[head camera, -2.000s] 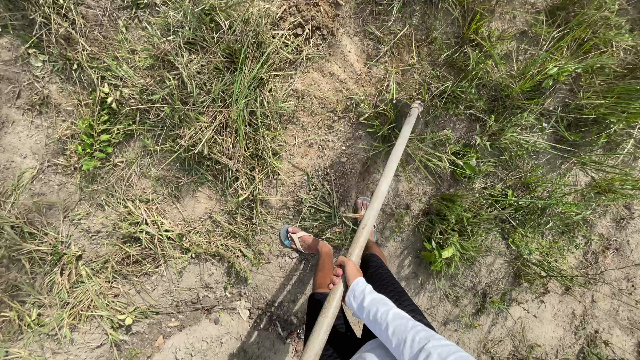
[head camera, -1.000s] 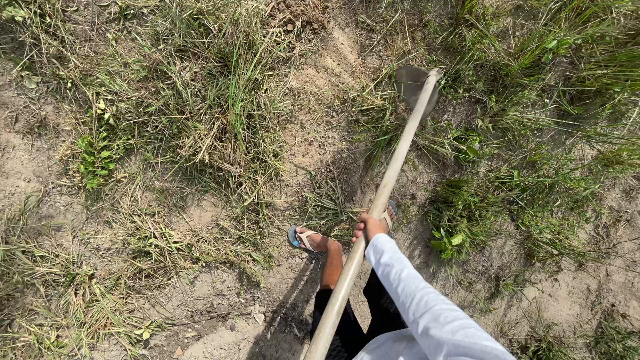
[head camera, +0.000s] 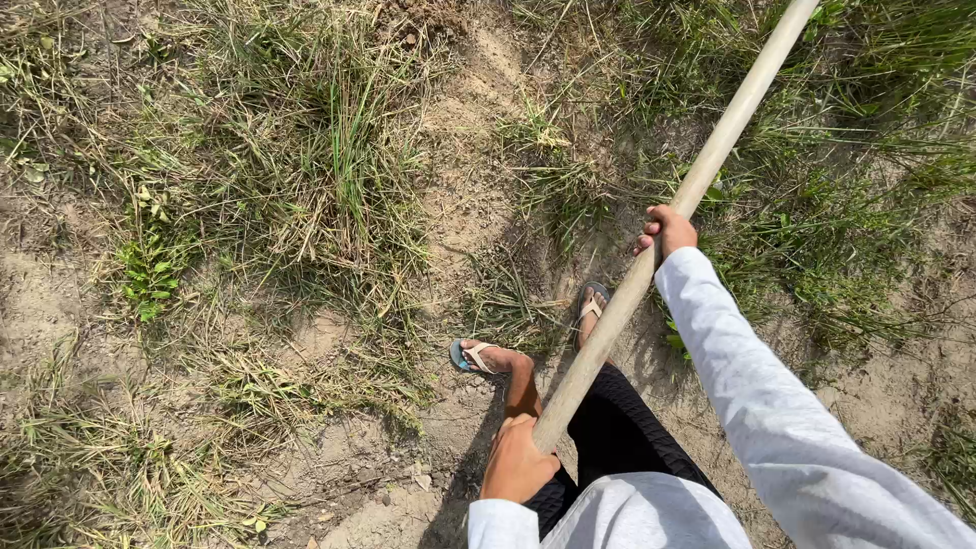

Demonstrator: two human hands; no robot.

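Observation:
A long, pale wooden tool handle [head camera: 732, 122] runs slantwise from near my waist to the top right edge of the head view. My left hand [head camera: 518, 457] is closed around its lower end, close to my body. Farther up the shaft, my right hand [head camera: 669, 231] grips it with the fingers wrapped round. The far end of the tool lies outside the view, so its head is hidden.
Cut, drying grass [head camera: 305, 168] covers the ground at left, with a small leafy plant [head camera: 152, 278] in it. Green grass [head camera: 831, 252] grows at right. Bare soil [head camera: 473, 145] runs between. My feet wear flip-flops, one [head camera: 476, 357] left of the handle.
The tool has swung up and to the right; its flat blade, seen a second ago, has left the view. My right hand has moved up and right, and my left hand has come into view.

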